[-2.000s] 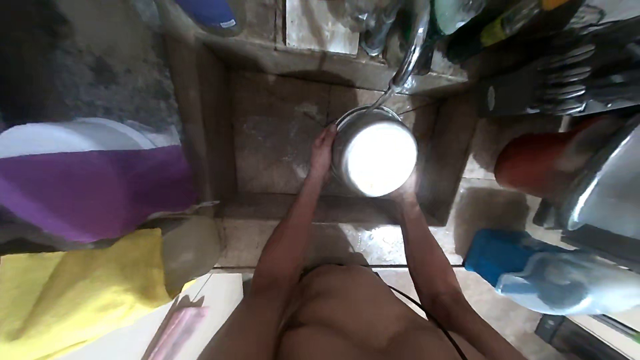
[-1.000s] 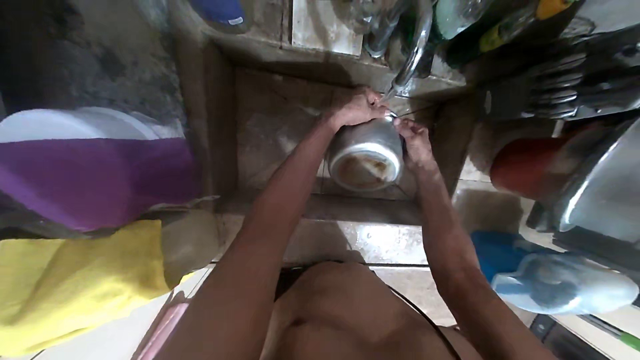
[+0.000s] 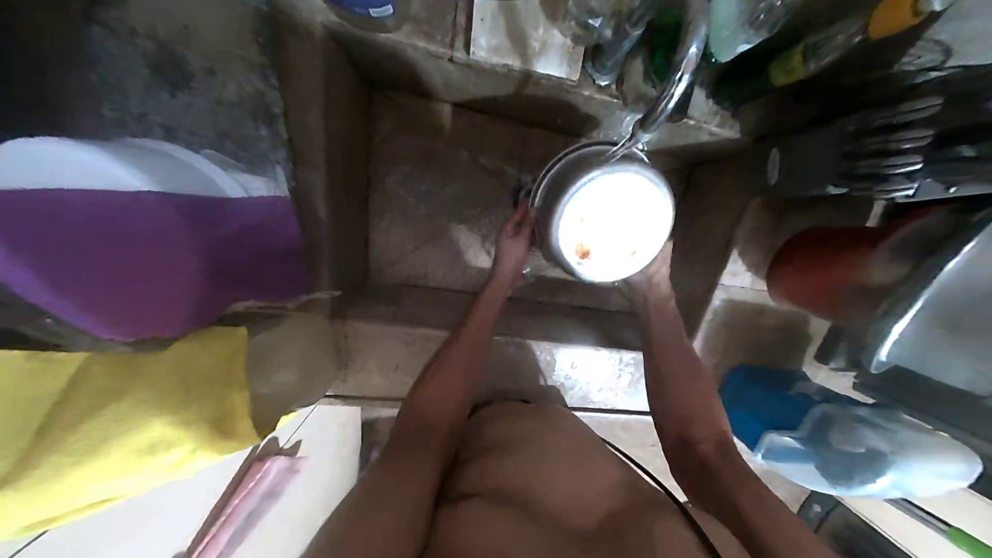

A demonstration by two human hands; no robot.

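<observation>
A metal pot (image 3: 614, 226) is held over the right part of the stone sink (image 3: 434, 201), its round bottom bright with glare and marked by small brown stains. Water from the curved metal faucet (image 3: 673, 89) meets the pot's far edge. My left hand (image 3: 515, 240) grips the pot's left side, fingers at the rim. On the lower right side, my right hand (image 3: 655, 267) supports it, its fingers partly hidden behind the pot.
Purple cloth (image 3: 147, 256) and yellow cloth (image 3: 132, 418) lie at the left. Glass bottles (image 3: 814, 58) stand behind the faucet. Along the right are forks (image 3: 899, 147), a red container (image 3: 825, 267), a large metal vessel (image 3: 938, 318) and a clear plastic bag (image 3: 872, 453).
One second ago both hands were at the pot's far end, near the faucet. Now they hold its opposite sides, and the pot is tilted differently, with its bottom facing up in the glare.
</observation>
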